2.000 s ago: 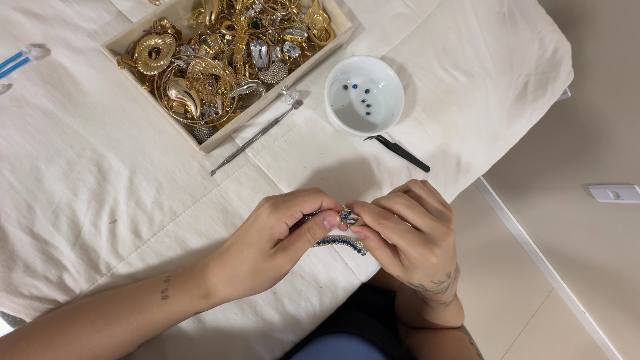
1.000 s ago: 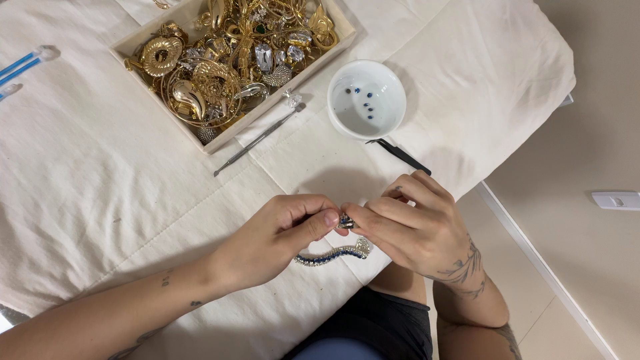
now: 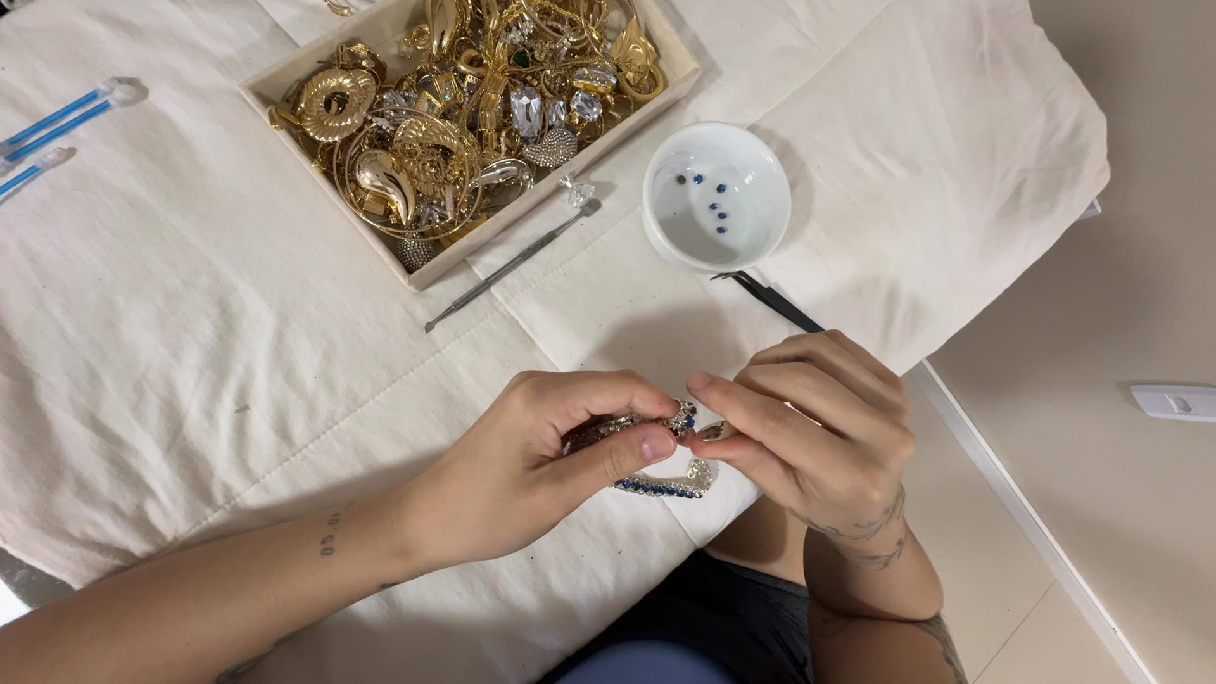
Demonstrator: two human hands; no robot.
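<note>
My left hand pinches a silver-coloured jewelry chain set with blue and clear stones between thumb and forefinger. Part of the chain runs under the palm, and a curved length hangs below the fingers. Close to its right, my right hand has thumb and fingers around a small shiny piece, partly hidden, at the chain's end; whether it is joined to the chain cannot be told. Beyond the hands stands a white bowl with several small blue stones. Black tweezers lie between bowl and right hand.
A cream tray full of gold-coloured jewelry stands at the upper middle. A metal double-ended tool lies beside it, near a clear stone piece. Blue-handled sticks are at the far left. The white cloth ends at the right.
My right hand's fingertips have drawn slightly apart from the left's, and more of the stone-set piece shows at the left fingertips. The hanging length of chain has shifted beneath the hands.
</note>
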